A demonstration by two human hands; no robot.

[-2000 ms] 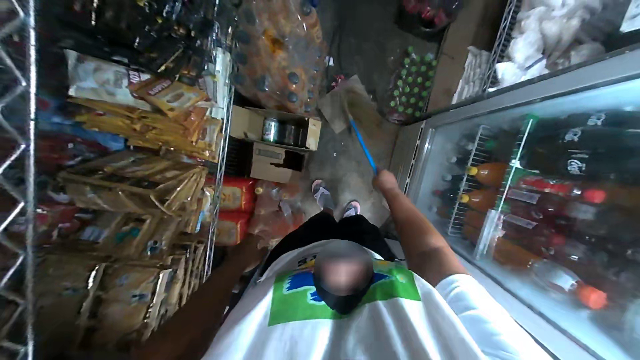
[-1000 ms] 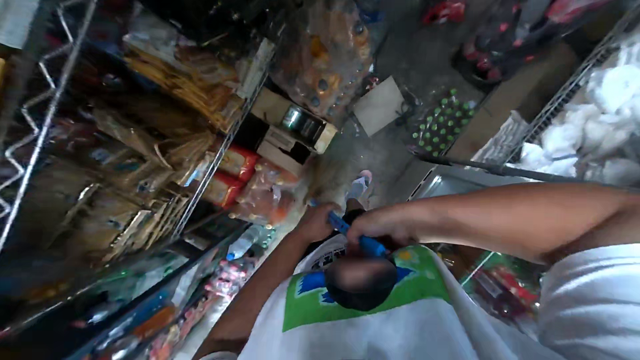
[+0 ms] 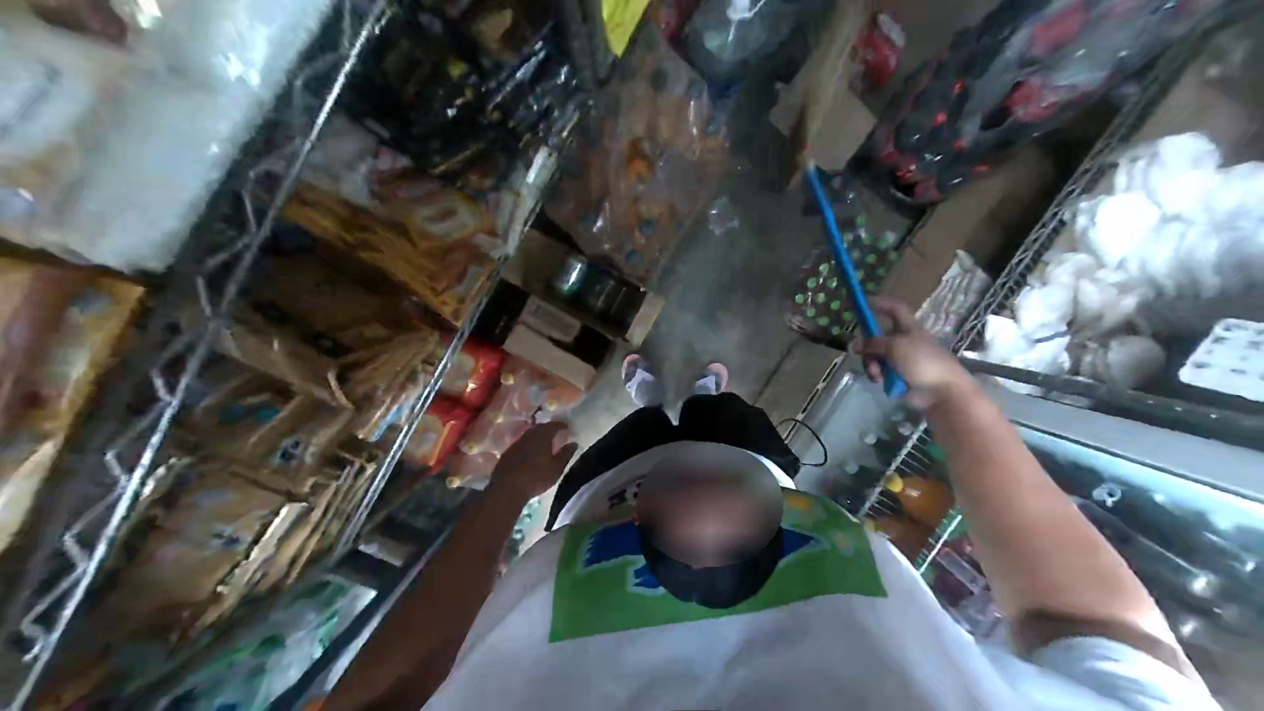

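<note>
My right hand [image 3: 913, 351] is closed around the lower end of a blue stick handle [image 3: 844, 262], which slants up and away over the floor. At its far end is a blurred tan part, probably a broom head [image 3: 818, 99], beside a piece of cardboard [image 3: 839, 123]. Low at the left of my body, my left hand [image 3: 533, 459] holds nothing, its fingers apart, near plastic-wrapped bottles [image 3: 509, 410] on the floor. My feet stand on the grey concrete floor [image 3: 716, 267] between the two hands.
Wire shelving [image 3: 232, 286] with packaged goods lines the left. An open cardboard box [image 3: 548, 341] with cans stands near my feet. Green-capped bottles [image 3: 825, 291] are ahead, and white plastic bags [image 3: 1136, 247] fill a rack at right, beside a glass-fronted cooler [image 3: 1116, 454].
Both hands were together on the blue handle near my body one second ago. My left hand has let go and moved left, while my right hand has moved out to the right with the handle.
</note>
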